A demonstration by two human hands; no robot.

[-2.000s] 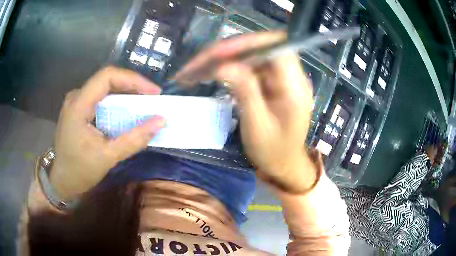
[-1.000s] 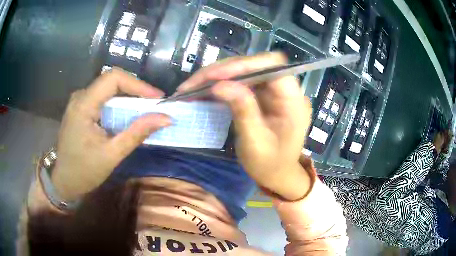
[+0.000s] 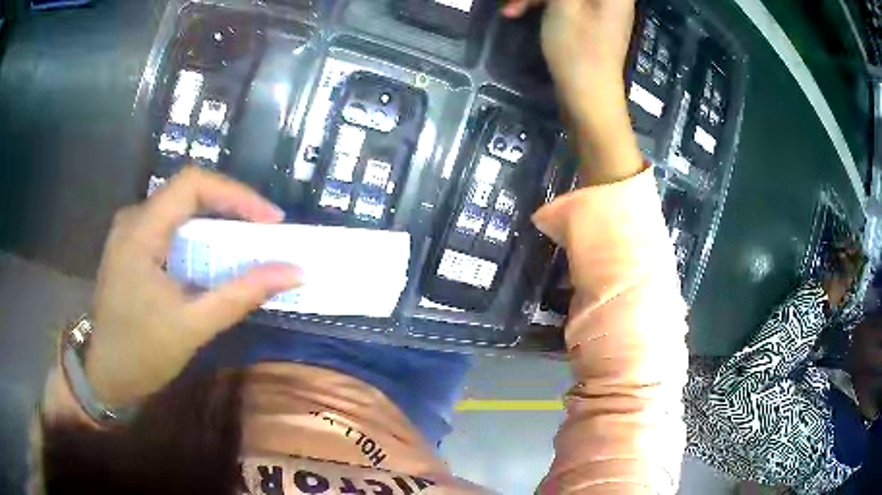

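My left hand (image 3: 164,280) holds a white to pale blue label sheet (image 3: 348,271) flat between thumb and fingers, over the near edge of the tray. My right hand (image 3: 590,58) is stretched out over the far part of the tray, its fingertips cut off by the top edge of the picture, and no tweezers show. The clear tray (image 3: 440,145) holds black phone housings (image 3: 484,208) in separate pockets, with camera holes at the far end and white patches in the middle. The sheet hides the lower part of one housing.
The tray lies on a dark green bench (image 3: 68,126). A person in a black-and-white patterned top (image 3: 783,387) is at the right. A yellow line (image 3: 513,405) runs on the grey floor below the bench.
My right hand has moved from the label sheet up and away over the tray, and the tweezers have gone from view. The sheet is slightly lower and further left.
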